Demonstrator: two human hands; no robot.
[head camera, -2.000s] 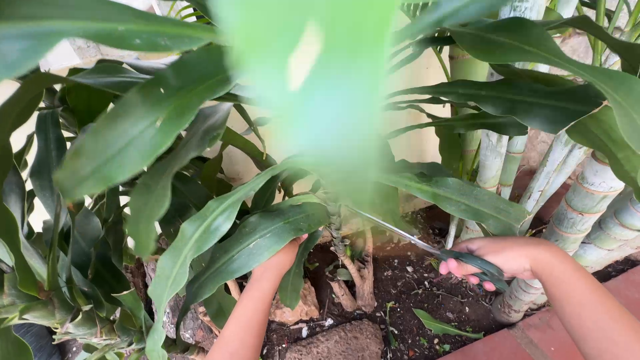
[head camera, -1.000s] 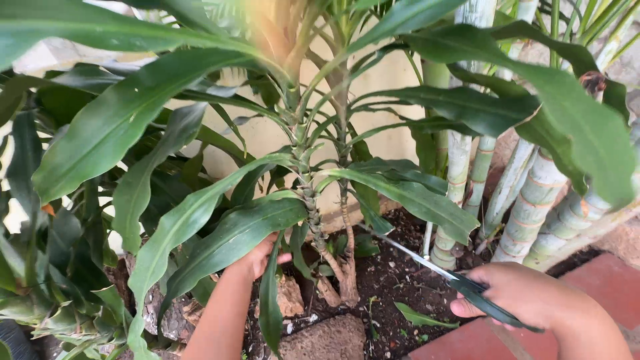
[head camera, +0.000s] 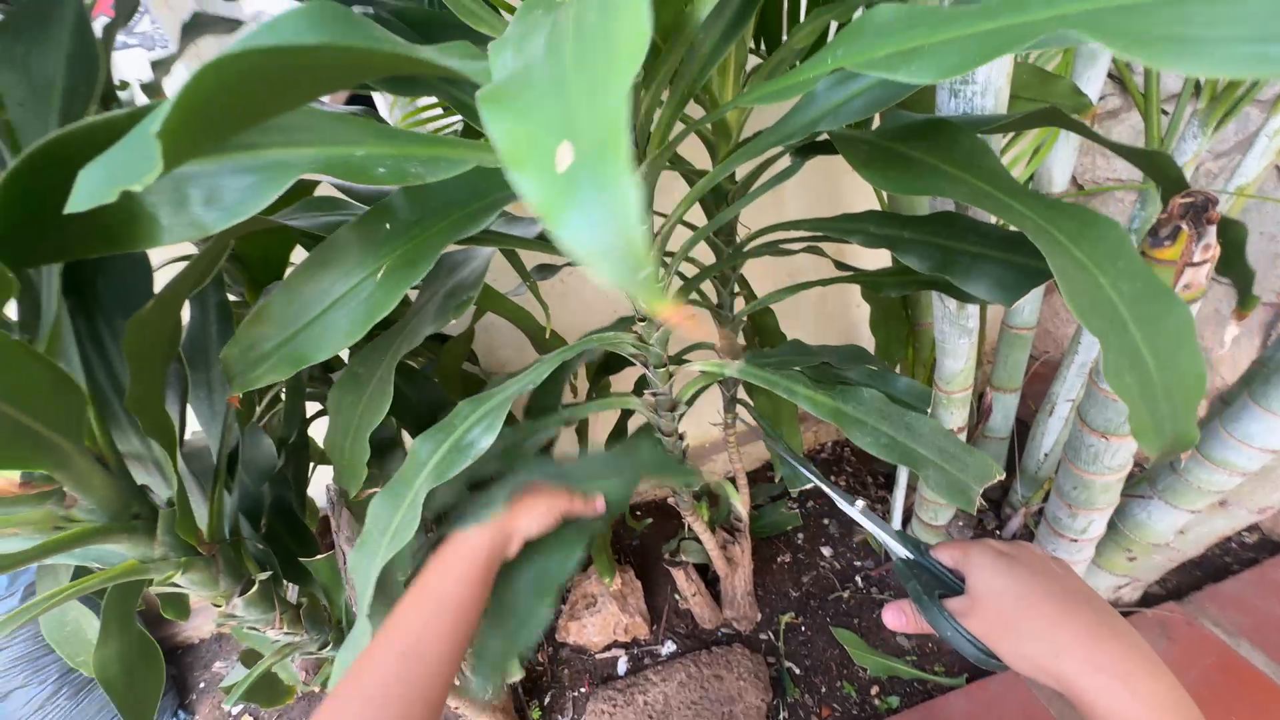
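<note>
My left hand (head camera: 540, 515) is closed around a long dark green leaf (head camera: 530, 600), blurred by motion, just left of the plant's knobbly stem (head camera: 662, 400). My right hand (head camera: 1000, 600) holds scissors with dark green handles (head camera: 930, 590) on the right. Their metal blades (head camera: 845, 500) point up and left, toward the thinner stem (head camera: 732, 450), beneath a broad green leaf (head camera: 880, 420). Whether the tips touch anything cannot be told. The forked woody base (head camera: 735, 575) stands in dark soil.
A brown rock (head camera: 605, 610) and a flat stone (head camera: 690, 690) lie before the stems. A leaf piece (head camera: 885, 660) lies on the soil beside red paving tiles (head camera: 1180, 650). Ringed pale canes (head camera: 1090, 470) stand at right. A large leaf (head camera: 575, 130) hangs close in front.
The leaf at my left hand now hangs away from the stem, blurred, where a second ago it was attached there. The scissors stay in my right hand, near the stems.
</note>
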